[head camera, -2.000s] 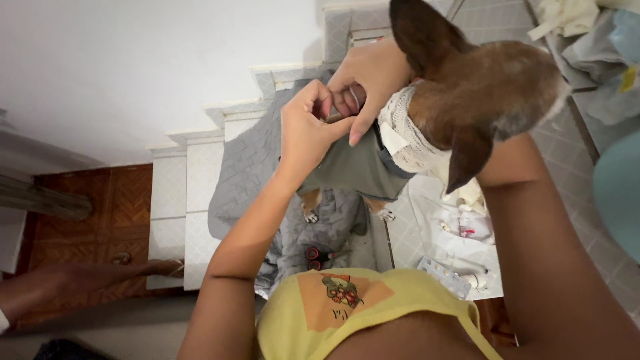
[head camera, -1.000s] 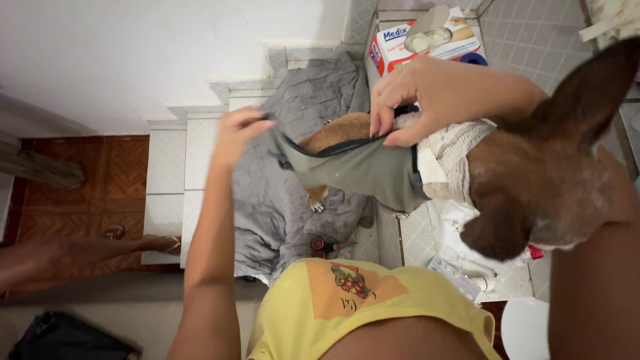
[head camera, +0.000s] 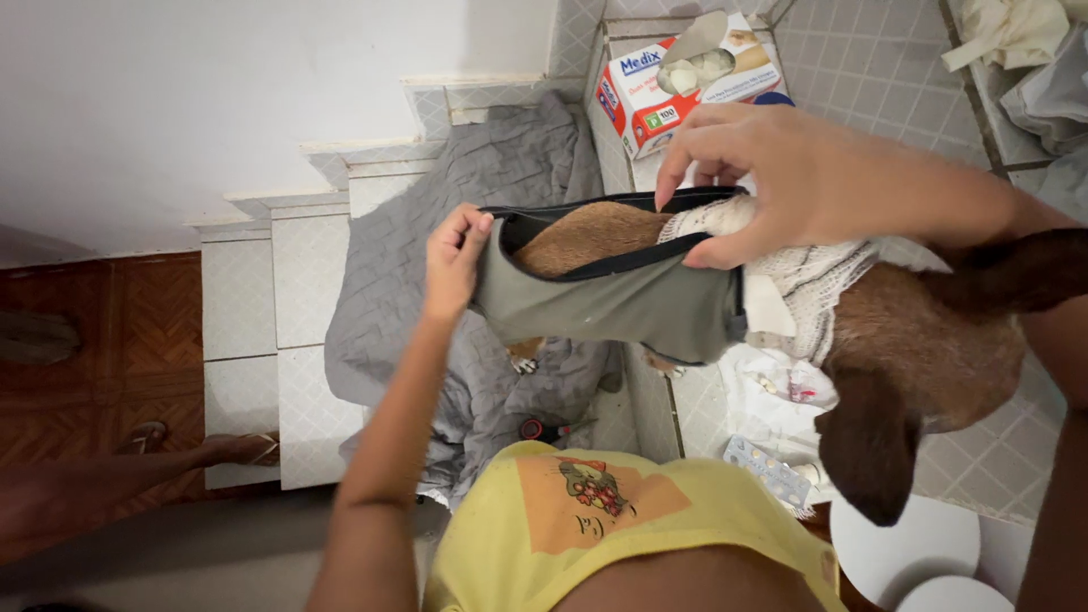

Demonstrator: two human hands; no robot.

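A brown dog (head camera: 926,348) stands crosswise before me, its head at the right. White gauze (head camera: 807,280) wraps its neck. A grey-green garment with black edging (head camera: 578,302) lies around its body, with a long gap that bares the brown back. My left hand (head camera: 456,259) pinches the garment's rear edge between thumb and fingers. Over the front end of the gap is my right hand (head camera: 748,183), thumb on the near black edge and fingers by the far edge and the gauze. Part of the dog's legs is hidden by the garment.
A grey quilted blanket (head camera: 399,314) covers tiled steps (head camera: 314,297). Behind my right hand stands an opened Medix glove box (head camera: 646,93). Red-handled scissors (head camera: 544,430), a blister pack (head camera: 767,469) and a white plastic bag (head camera: 765,408) lie nearer me. Another person's sandalled foot (head camera: 242,450) is at left.
Two seconds ago my hands were together on the garment over the dog's back. Now they are apart, at its two ends, and the gap shows wide. The dog's head has moved right and nearer me.
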